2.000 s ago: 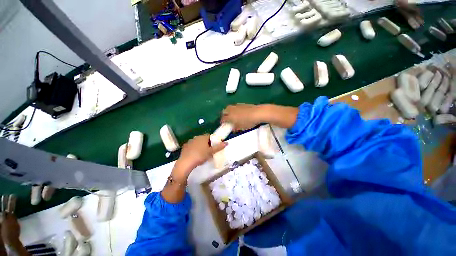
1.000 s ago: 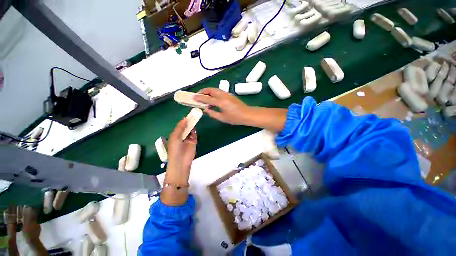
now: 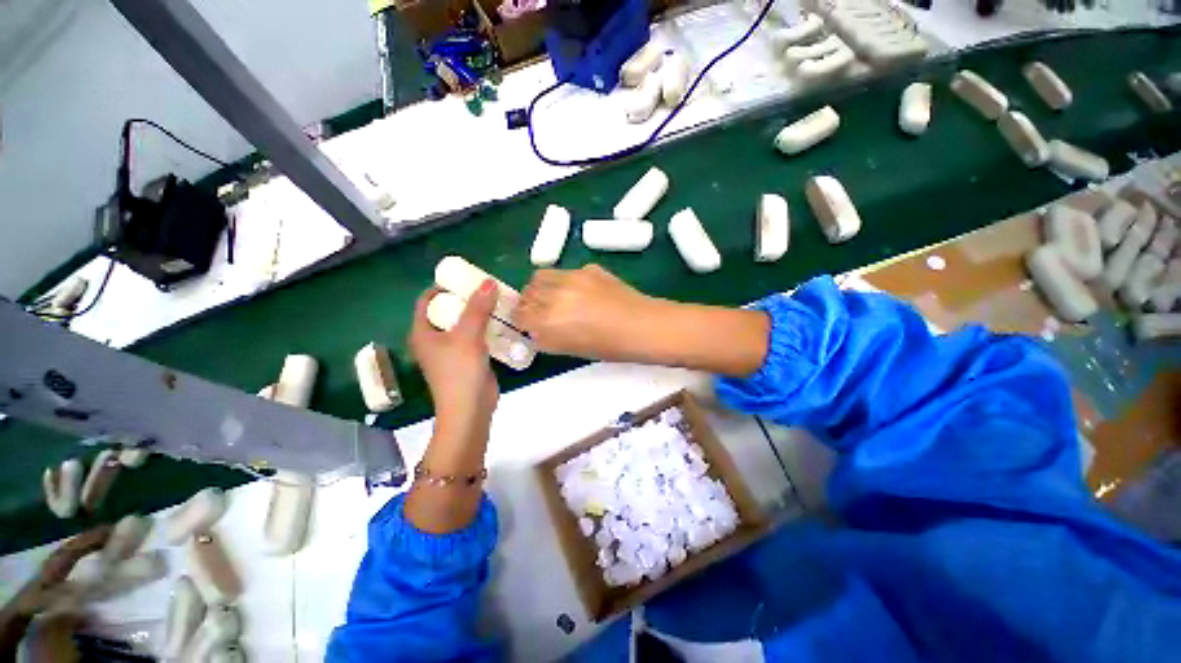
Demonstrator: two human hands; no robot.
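Note:
My left hand point(image 3: 453, 347) holds cream device bodies point(image 3: 464, 276) above the near edge of the belt. Two rounded cream ends show at its fingertips. My right hand point(image 3: 579, 311) is closed against the right side of these bodies, with its fingers curled. A small white part point(image 3: 519, 351) shows at the lower end of one body, below my right fingers. What my right fingers pinch is hidden. The open cardboard parts box point(image 3: 600, 593), full of small white parts point(image 3: 648, 499), lies on the bench just below my hands.
The green conveyor belt point(image 3: 699, 153) carries several spaced cream bodies. More bodies are heaped on the brown board point(image 3: 952, 295) at right and on the white bench at lower left. A grey frame post point(image 3: 246, 123) crosses the left side. Another person's hand point(image 3: 52, 589) is at lower left.
My hands have come together over the bodies, which were held apart a second ago. The bodies on the belt have shifted left.

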